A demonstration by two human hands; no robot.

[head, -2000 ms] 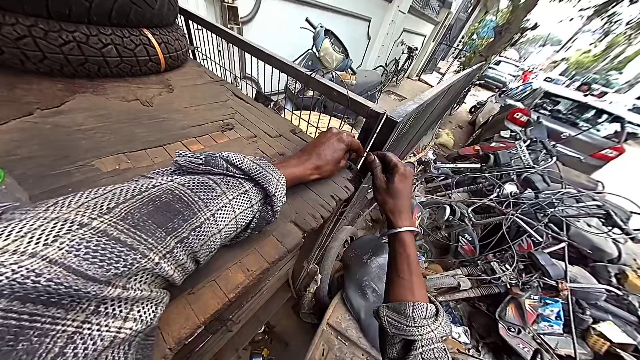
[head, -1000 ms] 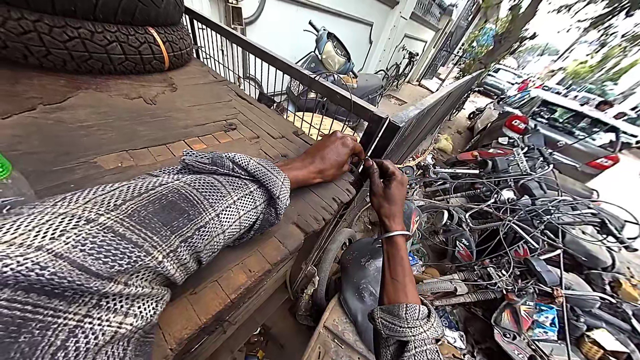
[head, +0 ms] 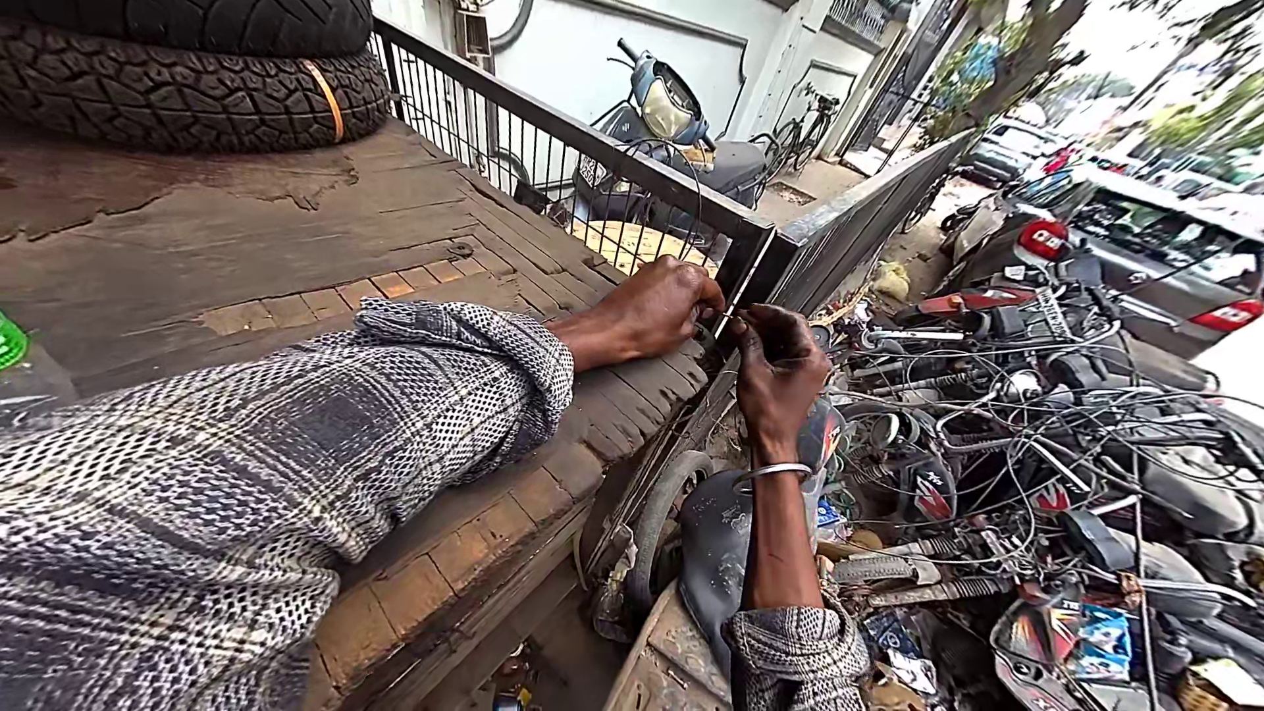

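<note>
My left hand [head: 662, 308] comes in from the left over the edge of a worn wooden bench top [head: 553, 474], its fingers pinched. My right hand [head: 785, 370], with a metal bangle [head: 775, 471] on the wrist, is close beside it, thumb and fingertips together. A thin dark wire [head: 728, 315] seems to run between the fingertips; its ends are hidden. Both hands are at the metal corner post [head: 758, 259], where the barred railing [head: 563, 123] meets a metal panel [head: 869, 212]. A narrow pale strip shows along the post just above the fingers.
Stacked tyres [head: 197, 94] stand at the back left of the bench. A scooter [head: 667, 118] is behind the railing. Right of the bench lies a heap of motorcycle parts and cables [head: 1027, 425], with a parked car [head: 1145, 257] beyond. A dark fender-like part [head: 711, 553] is below my right wrist.
Both hands stay at the corner post. The right hand's fingers have shifted slightly and are more curled than before.
</note>
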